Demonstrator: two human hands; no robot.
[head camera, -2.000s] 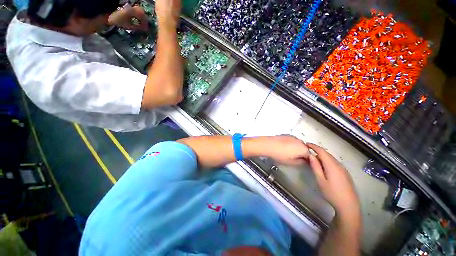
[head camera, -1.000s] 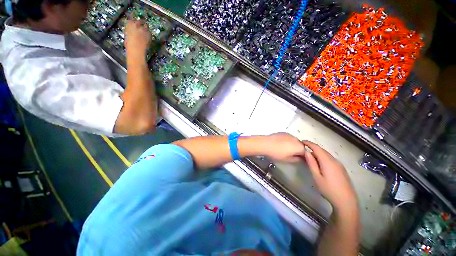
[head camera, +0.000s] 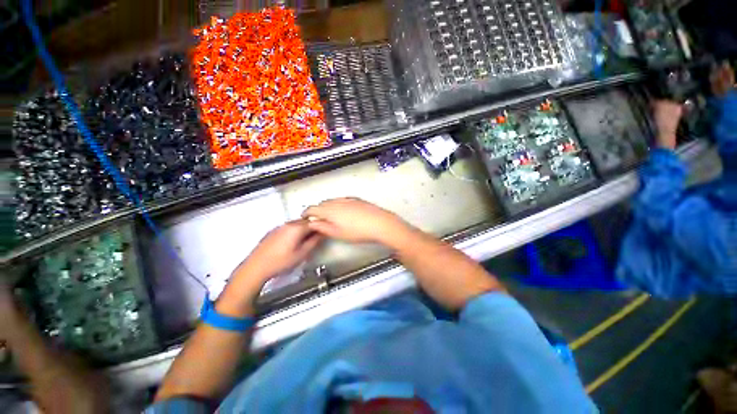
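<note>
My left hand (head camera: 279, 249) wears a blue wrist strap (head camera: 226, 320) and reaches over the channel. My right hand (head camera: 351, 220) meets it from the right. The fingertips of both hands touch, with fingers closed around a small pale piece (head camera: 313, 218), too small to name and mostly hidden. Both hands are above the pale channel bed (head camera: 388, 194), beside a white sheet (head camera: 226, 234) lying on it. A blue cord (head camera: 97, 149) runs from the strap side up to the upper left.
Carriers with green boards lie left (head camera: 145, 283) and right (head camera: 501, 182). Behind are black components (head camera: 149, 121), an orange heap (head camera: 259, 89), tray-packed parts (head camera: 355, 85) and clear trays (head camera: 493, 48). A silvery-black bag (head camera: 437, 151) lies in the channel. Another person's arm is left; a blue-sleeved person is right.
The view has swung to the right, bringing the clear trays, right carrier and blue-sleeved person into view. My hands stay together at the fingertips. The white-shirted person is out of view except possibly a blurred arm.
</note>
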